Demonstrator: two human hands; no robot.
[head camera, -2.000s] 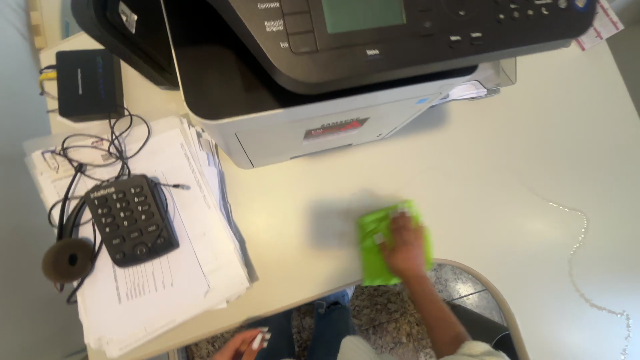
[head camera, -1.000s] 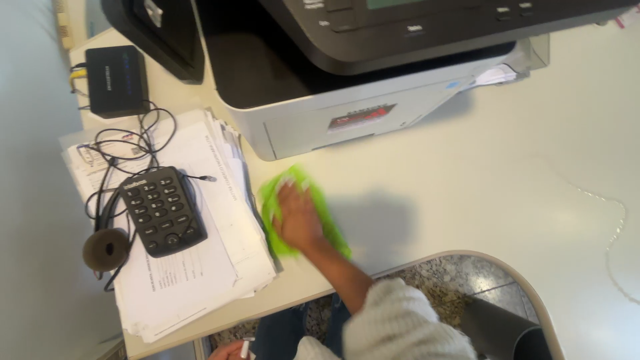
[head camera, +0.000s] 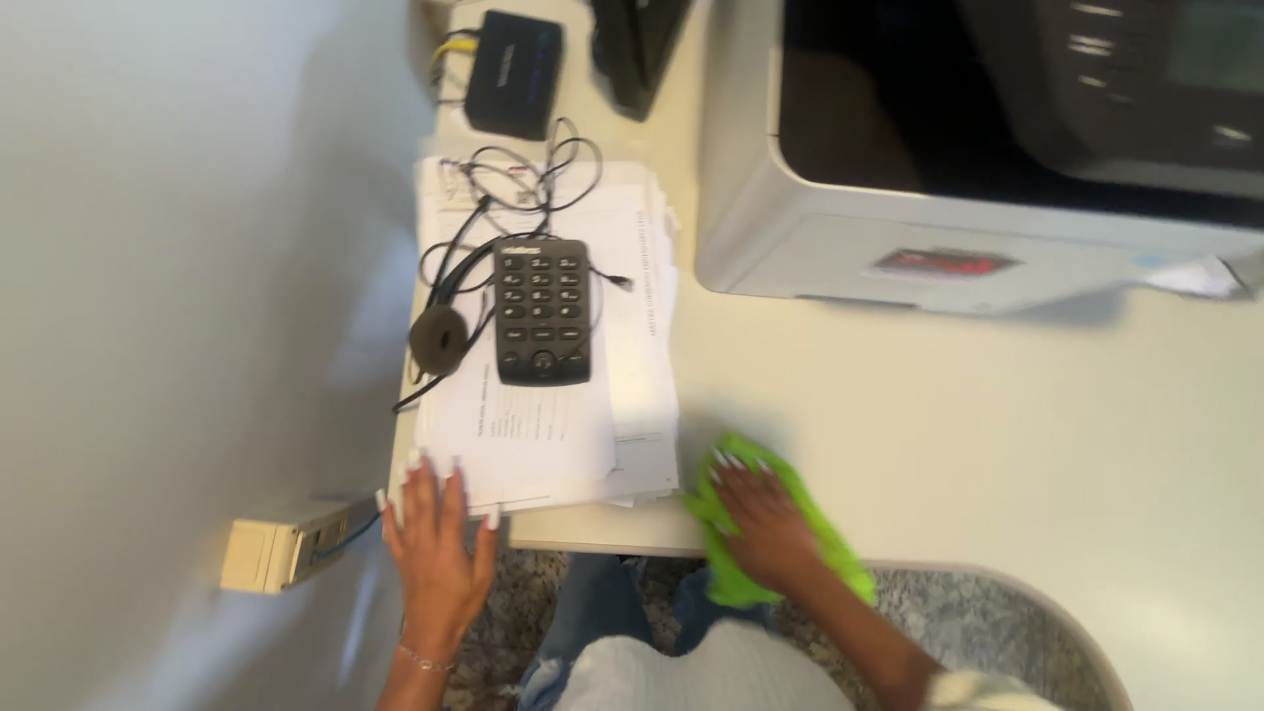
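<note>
My right hand (head camera: 765, 523) lies flat with its palm on a bright green cloth (head camera: 825, 533), pressing it against the white desk (head camera: 938, 425) near the front edge; part of the cloth hangs over that edge. The fingers look spread on the cloth rather than closed around it. My left hand (head camera: 434, 533) rests, fingers apart, on the lower left corner of a stack of printed papers (head camera: 553, 444). A black telephone keypad (head camera: 542, 316) sits on the stack, with a headset's round ear pad (head camera: 438, 340) and tangled black cables to its left and above.
A large white and black printer (head camera: 889, 242) stands at the upper right. Behind the papers are a black network box (head camera: 513, 74) and a dark device (head camera: 637, 49). The wall on the left carries a beige socket box (head camera: 281, 555) with a blue cable. The desk's front edge curves inward at right.
My right hand and the green cloth have moved to the desk's front edge beside the papers. My left hand has come up onto the stack. The view has shifted left.
</note>
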